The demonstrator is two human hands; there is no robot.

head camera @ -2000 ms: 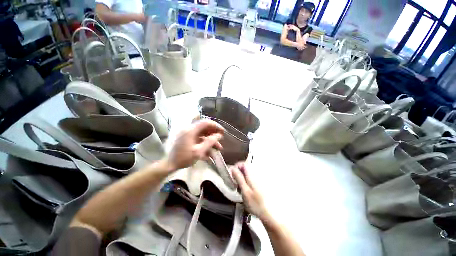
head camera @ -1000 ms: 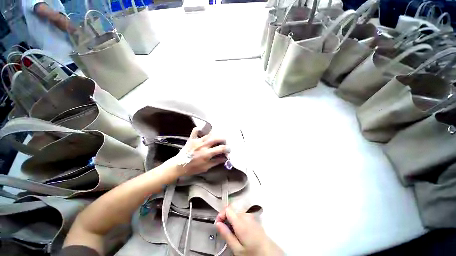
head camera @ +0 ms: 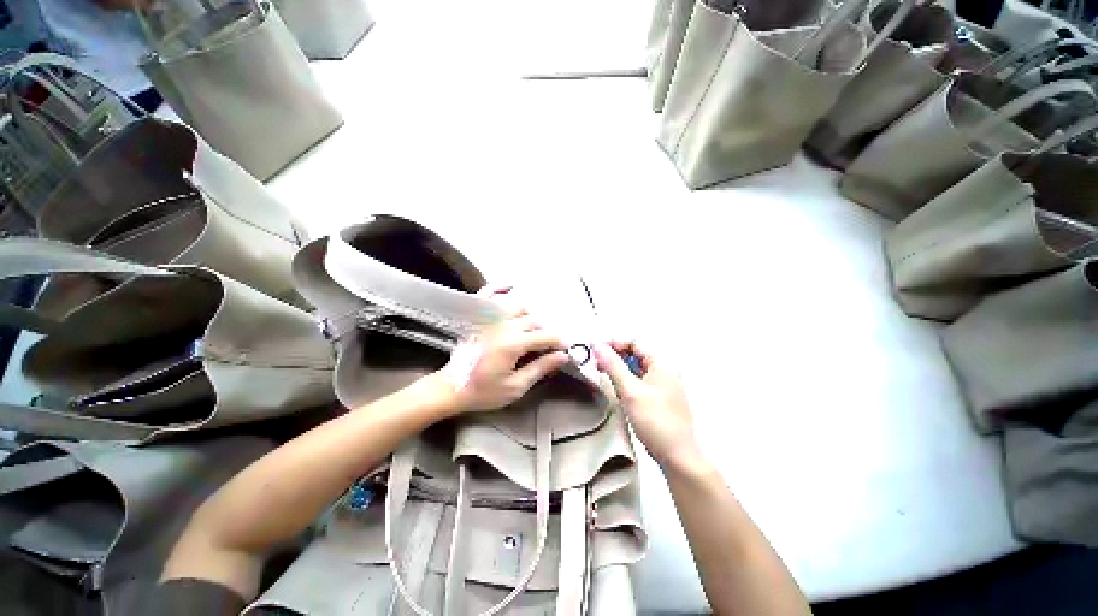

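A taupe tote bag (head camera: 379, 271) lies open at the middle of the table, its handle arching over the opening. My left hand (head camera: 512, 357) grips its upper right edge. My right hand (head camera: 641, 391) pinches at the same corner, beside a small shiny ring-like piece (head camera: 580, 355); a small dark-blue spot shows by my right fingers. Whether the ring is fixed to the bag is unclear. Nearer me, another tote bag (head camera: 491, 554) lies bunched against it, with looped handles, a small metal dot on its inner panel and a blue spot at its left side.
Several open tote bags (head camera: 271, 361) stand along the left, close to my left forearm. More tote bags (head camera: 753, 102) stand in a row down the right side of the white table (head camera: 819, 397). A person's white top (head camera: 90, 48) shows at the upper left.
My right hand has moved up from the nearer bag's handle to the corner where my left hand is. The view has shifted, and the ring-like piece now shows between my hands.
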